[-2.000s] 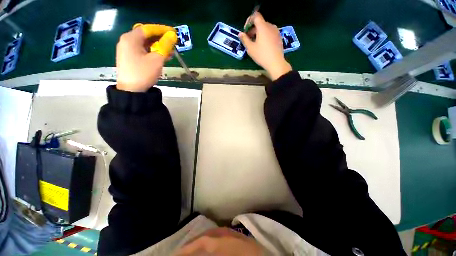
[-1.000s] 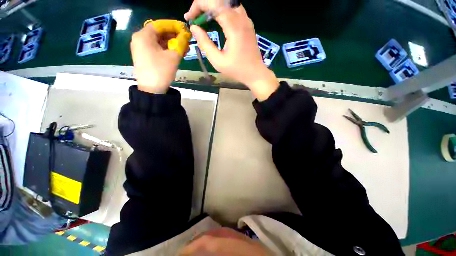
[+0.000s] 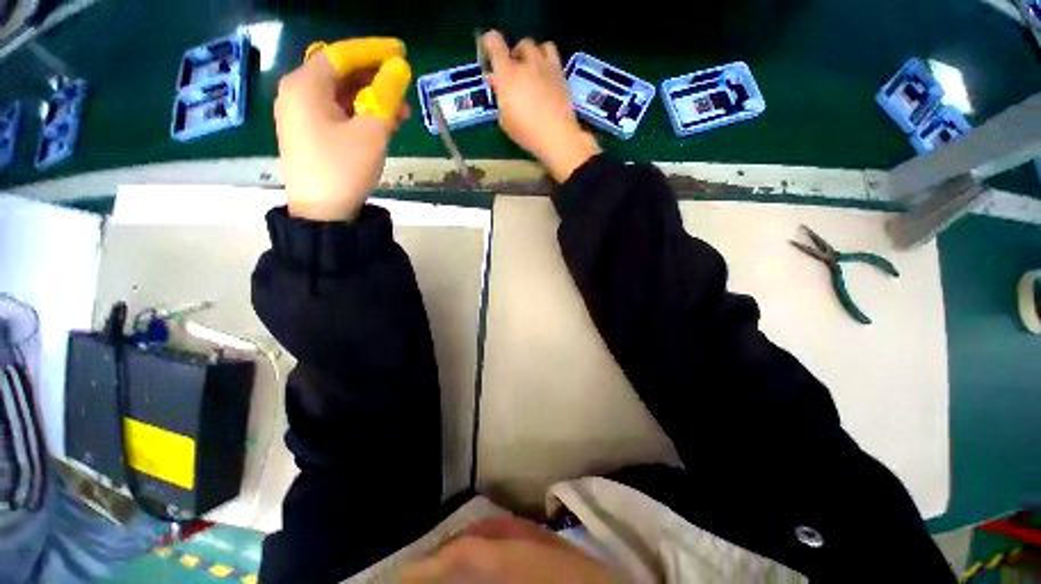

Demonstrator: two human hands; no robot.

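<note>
My left hand [image 3: 337, 131] wears yellow finger cots [image 3: 382, 86] and is raised over the belt's near edge, left of a light-blue plastic housing [image 3: 461, 100]. Its thumb and finger are curled with a gap at the tips; whether a small piece is between them cannot be told. My right hand [image 3: 530, 97] is over the right side of that housing, fingers bent. A slim, blurred tool [image 3: 483, 51] shows at its fingertips. Two more housings, one tilted [image 3: 608, 95] and one nearly level [image 3: 712, 98], lie just right of my right hand.
A thin metal bar [image 3: 449, 139] crosses the belt's edge rail [image 3: 799, 179]. Green-handled pliers [image 3: 846, 272] lie on the right beige mat [image 3: 594, 376]. A black box [image 3: 154, 422] with a cable stands left. A grey post [image 3: 970, 143] and tape roll [image 3: 1031, 301] are right. A person's sleeve shows lower left.
My right hand has moved from beside my left hand to the right, over the housing. My left hand has shifted slightly left. The green part of the tool no longer shows.
</note>
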